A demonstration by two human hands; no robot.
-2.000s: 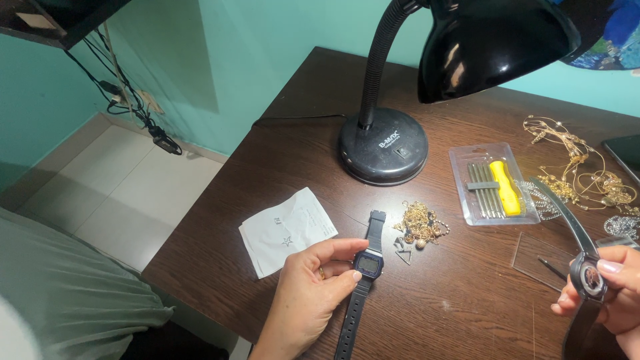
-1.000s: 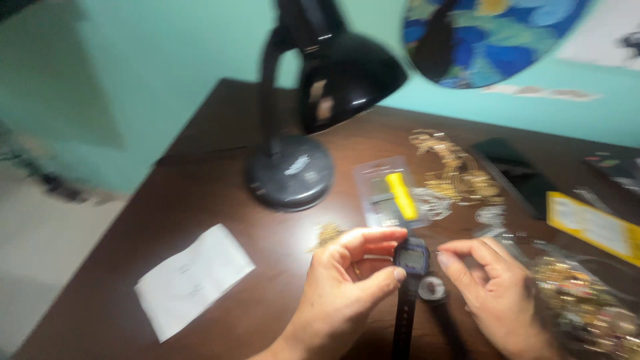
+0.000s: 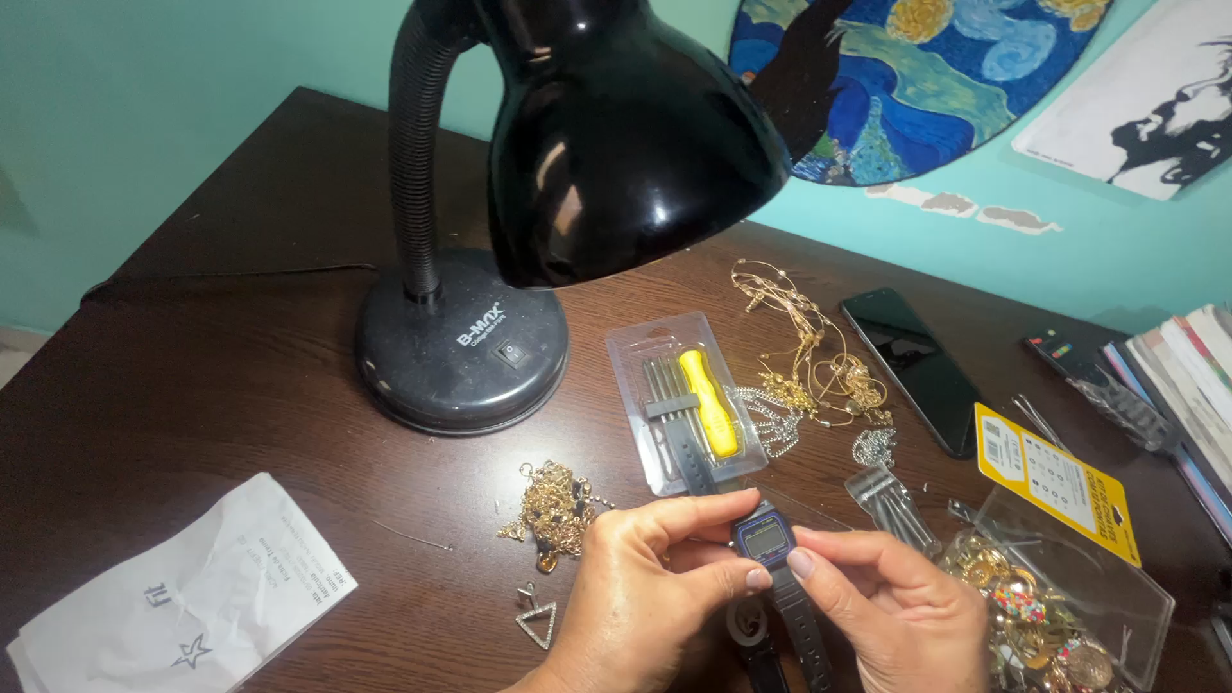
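A black digital wristwatch is held up between my two hands, its strap running from upper left to lower right. My left hand grips the case on its left side with thumb and forefinger. The thumb and forefinger of my right hand pinch the case's right edge. Beneath the digital watch, a second watch with a round case and dark strap lies partly hidden. Left of my hands are a tangle of gold chains and a triangular pendant.
A black desk lamp stands at the back. Behind my hands lies a screwdriver set in a plastic case, near gold necklaces and a smartphone. A bag of jewellery is at right, a folded paper at left.
My right hand held the other watch at the right two seconds ago; that watch now lies under the digital one, and my right hand is on the digital watch. The view has shifted.
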